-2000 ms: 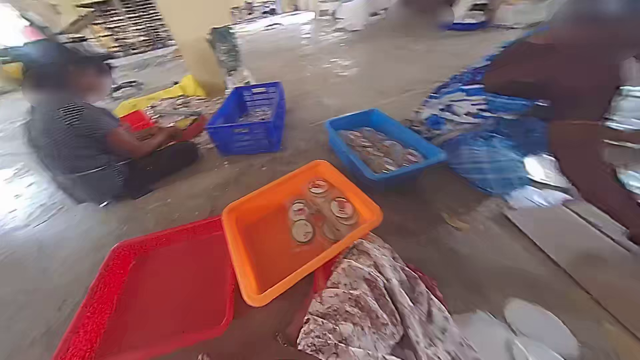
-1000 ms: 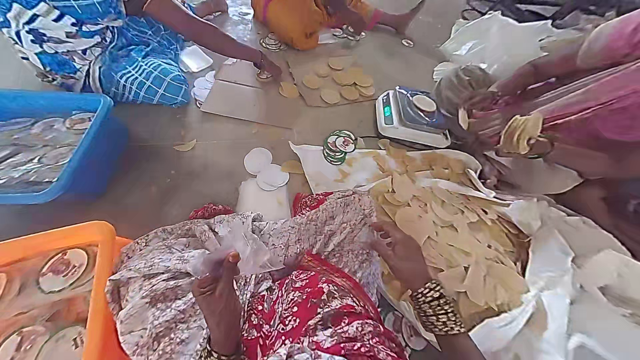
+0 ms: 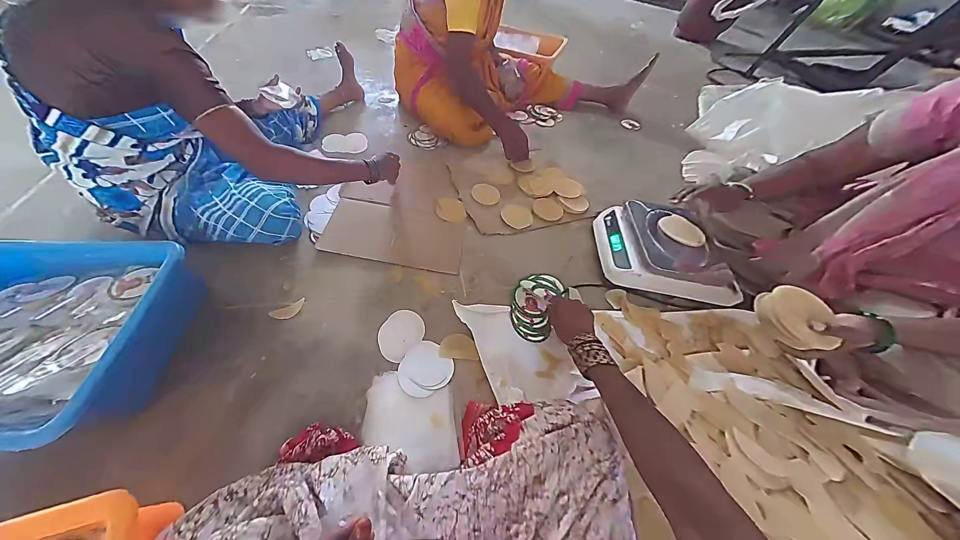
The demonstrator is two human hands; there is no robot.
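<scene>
My right hand [image 3: 571, 321] reaches forward, its fingers on a pile of round labels with green rims [image 3: 531, 306] that lies on a white sheet. Whether it grips one of them is hidden by the hand. Only the fingertips of my left hand [image 3: 358, 529] show at the bottom edge, beside a clear plastic bag [image 3: 349, 491] over the patterned cloth on my lap. White paper discs [image 3: 426, 367] lie in front of my lap, partly on a stack of white sheets [image 3: 411, 420]. To the right, many thin tan discs [image 3: 720, 405] are heaped on white sheeting.
A blue tub [image 3: 169, 322] of packed discs stands left, an orange tray [image 3: 90, 514] at lower left. A digital scale [image 3: 660, 251] bears a tan disc. Cardboard sheets [image 3: 405, 232] lie ahead. Several people sit around; one at right holds tan discs [image 3: 796, 319].
My right hand has moved from above my lap forward to the green-rimmed labels. My left hand has dropped mostly out of view. The view has swung right since the earliest frame.
</scene>
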